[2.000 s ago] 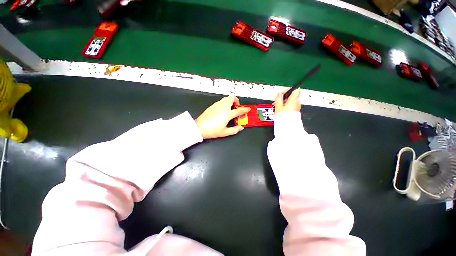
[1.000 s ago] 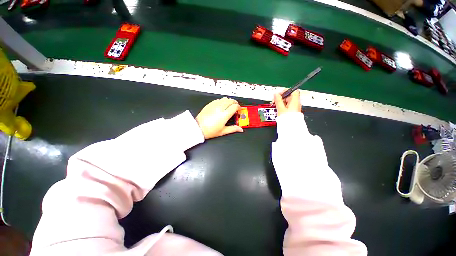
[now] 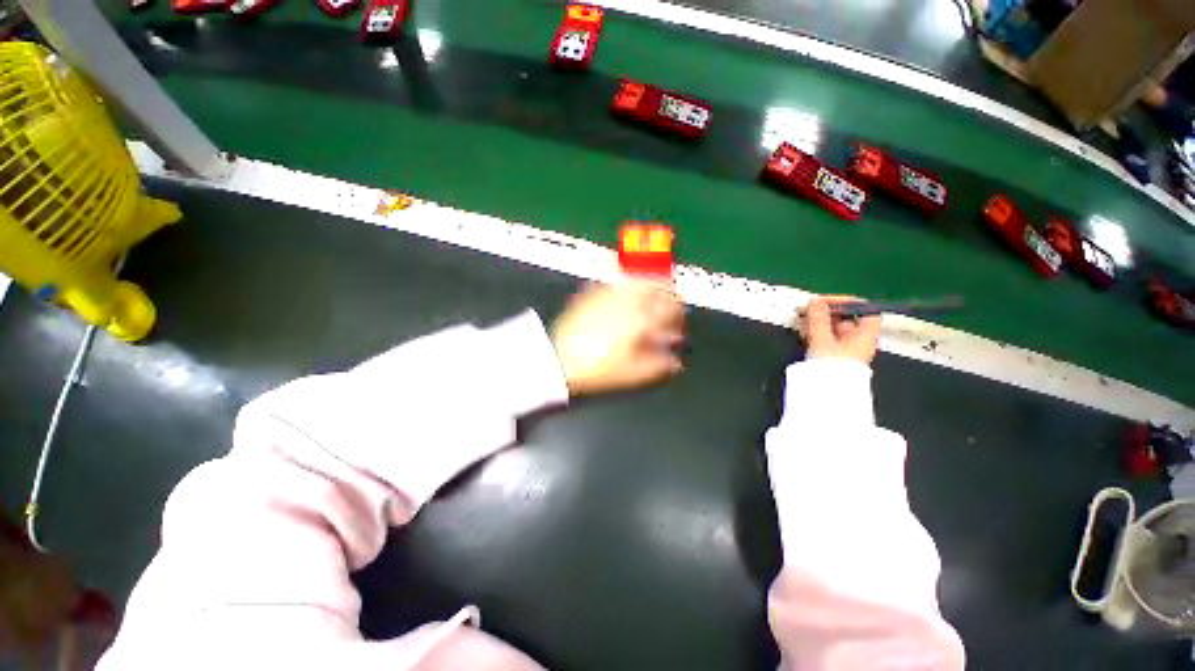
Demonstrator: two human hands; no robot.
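Observation:
A red plastic unit (image 3: 646, 247) with a yellow-orange end stands out beyond my left hand (image 3: 621, 336), over the white belt edge rail. My left hand is blurred and grips its near part, so its patterned face is hidden. My right hand (image 3: 841, 330) is to the right, near the rail, and holds a thin dark stick (image 3: 904, 307), possibly tweezers or a pen, pointing right. The right hand is apart from the unit.
Several red units lie on the green conveyor belt (image 3: 485, 164) beyond the rail (image 3: 524, 239). A yellow fan (image 3: 66, 184) stands at the left, a small white fan (image 3: 1160, 564) at the right edge. A cardboard box (image 3: 1107, 59) is at the far right.
My left hand has lifted the red unit from the bench and turned it to point at the belt. My right hand has let go of the unit and moved right. The view has shifted.

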